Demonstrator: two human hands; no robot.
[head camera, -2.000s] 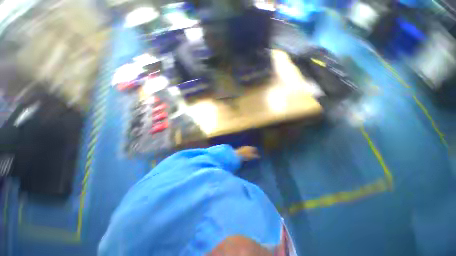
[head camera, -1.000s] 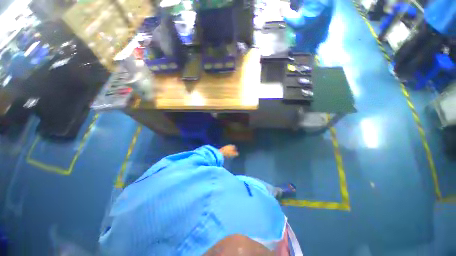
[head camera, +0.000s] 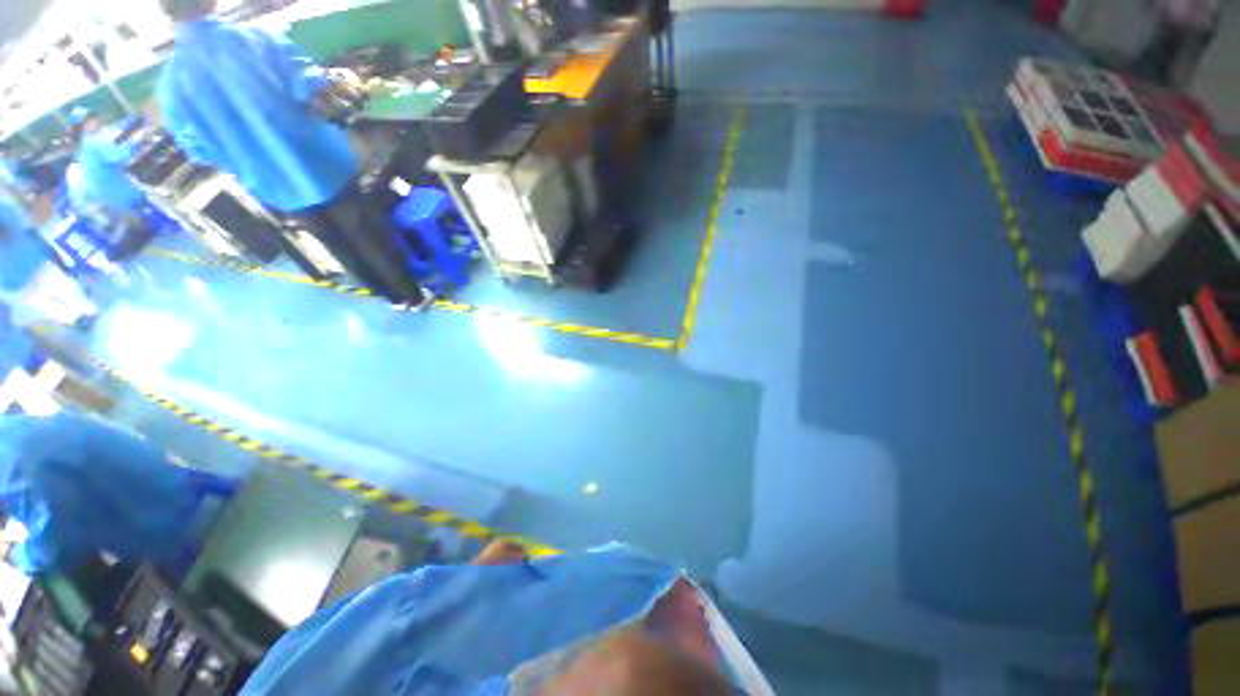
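My left hand is small and partly hidden beyond my light blue smock at the bottom; whether it holds anything cannot be told. My right hand is not in view. A green-topped bench lies at the lower left, close to my sleeve. Black trays with small bright pieces stand beside it at the bottom left edge. Their contents are blurred.
Blue floor with yellow-black tape lies ahead. A standing person is by a bench with black trays and a blue stool. White-and-red boxes and brown cartons line the right. A blue-sleeved person is at the left.
The view has turned from the wooden-topped bench to a floor aisle. The person by the bench and the boxes at the right have come into view. My visible hand sits lower in the picture.
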